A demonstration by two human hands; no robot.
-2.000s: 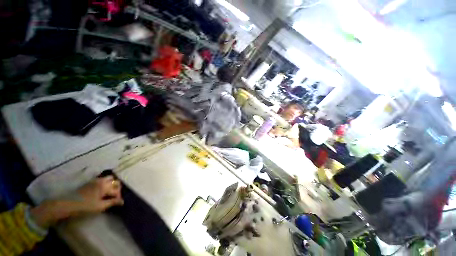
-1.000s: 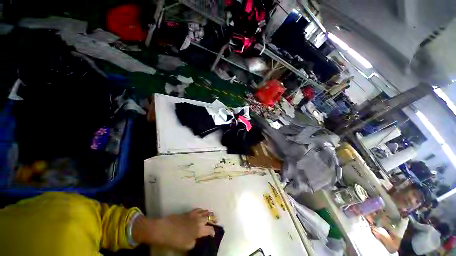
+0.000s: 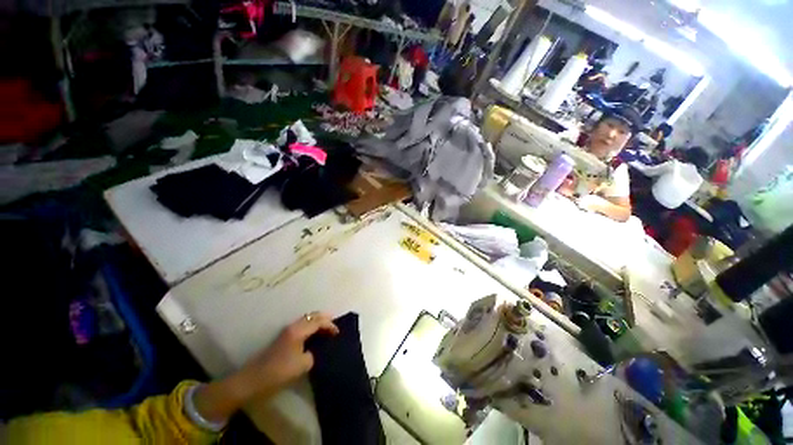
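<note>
A black fabric strip lies on the white sewing table, left of the needle area, and runs down out of the picture. My left hand, in a yellow sleeve and with a ring, holds the strip's upper left edge between thumb and fingers. The white sewing machine head stands right of the strip, above the lit plate. My right hand is not in view.
Black cut pieces with white and pink cloth lie on the far left table end. A grey cloth heap lies beyond. Yellow stickers are on the table. A blue basket stands at left. A person sits across.
The view has swung back right and down, so the machine head and more of the black strip show again. My left hand still holds the strip's end.
</note>
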